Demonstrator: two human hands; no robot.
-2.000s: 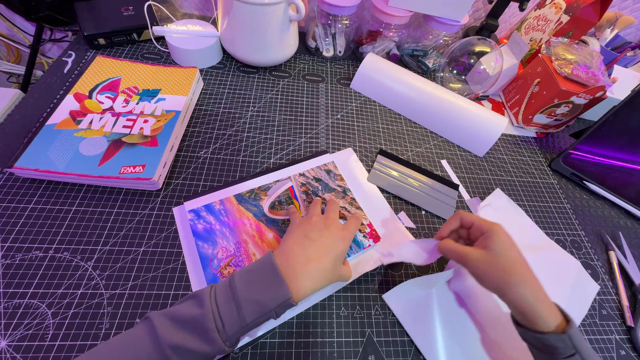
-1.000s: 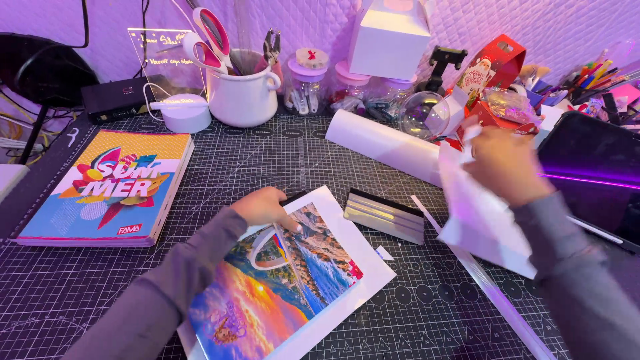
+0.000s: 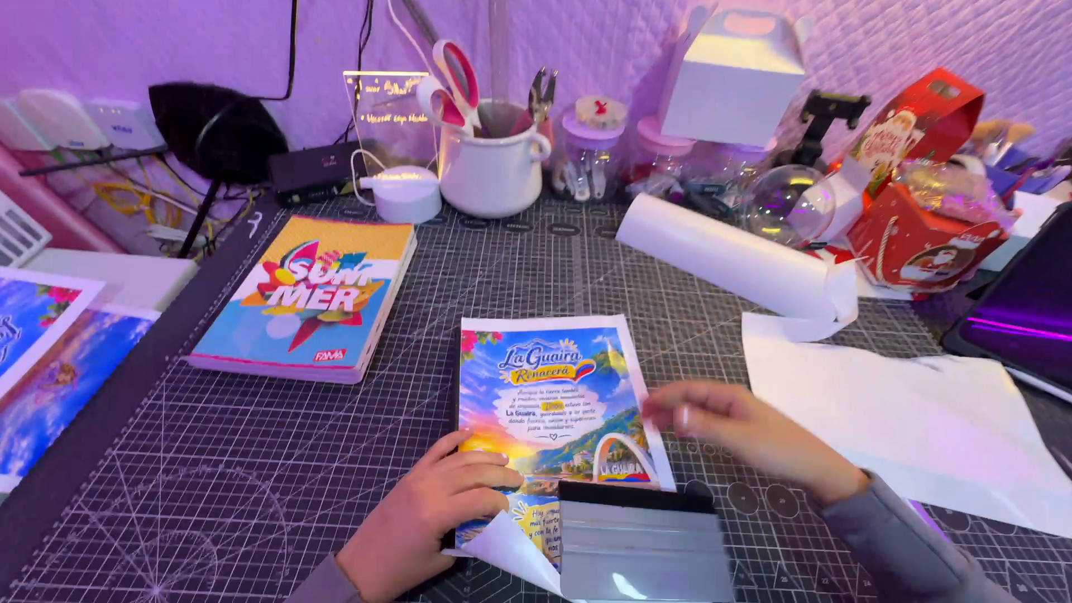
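Note:
A printed sheet with a colourful coastal picture and white margins (image 3: 557, 402) lies upright to me on the dark cutting mat (image 3: 335, 469). My left hand (image 3: 444, 507) rests on its lower left edge, fingers spread over the print. The sheet's lower left corner curls up, showing white. My right hand (image 3: 720, 419) hovers at the sheet's right edge, fingers bent; whether it touches the edge I cannot tell. A grey squeegee with a black felt edge (image 3: 645, 544) lies over the sheet's lower right part, near neither hand's grasp.
White paper (image 3: 904, 410) lies at right, below a white roll (image 3: 729, 260). A notebook (image 3: 301, 293) lies at left. Behind stand a white mug with scissors (image 3: 492, 172), lidded jars (image 3: 590, 151) and a red box (image 3: 930, 243). More prints (image 3: 75, 368) lie far left.
The print has been turned, so its lettering now faces me. My right hand has left the white paper and come to the print. The squeegee now lies over the print's lower part.

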